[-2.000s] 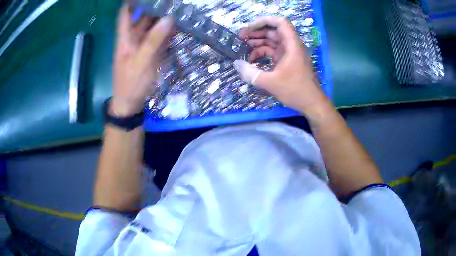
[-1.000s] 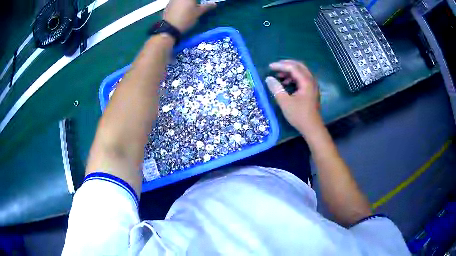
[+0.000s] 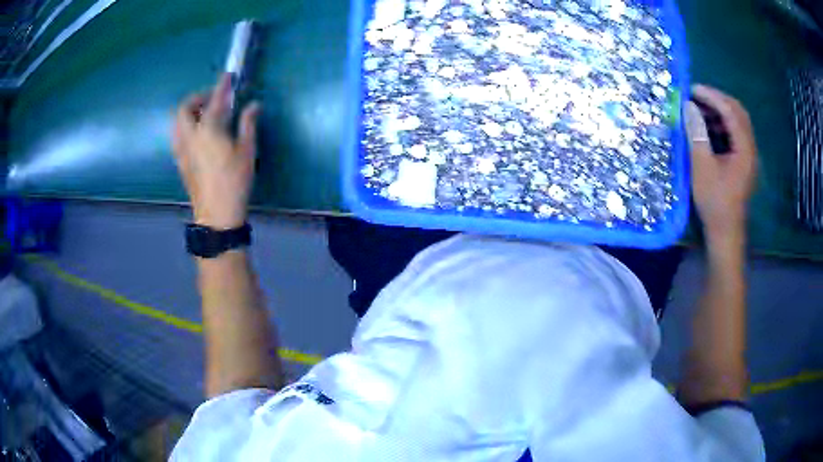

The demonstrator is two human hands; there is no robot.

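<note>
A thin silver-and-dark bar [image 3: 240,56] lies on the green surface at the left. My left hand [image 3: 217,149] is at its near end, fingers spread around or over it; blur hides whether they grip it. The blue tray [image 3: 505,227], full of small round silver parts [image 3: 532,108], is in front of my body. My right hand [image 3: 722,153] is just beyond the tray's right edge, fingers curled, with a whitish cover on a finger. I see nothing held in it, but its palm side is partly hidden.
A pale card [image 3: 416,183] lies among the parts at the tray's lower left. A green patch [image 3: 673,106] is on the tray's right inner edge. Stacked bars [image 3: 808,149] stand at the far right, cut by the frame. The green bench [image 3: 298,135] ends in front of my body.
My left hand has come from beyond the tray's far side to the bar at the left. My right hand stays right of the tray. The view has shifted. The bar handled earlier is out of view.
</note>
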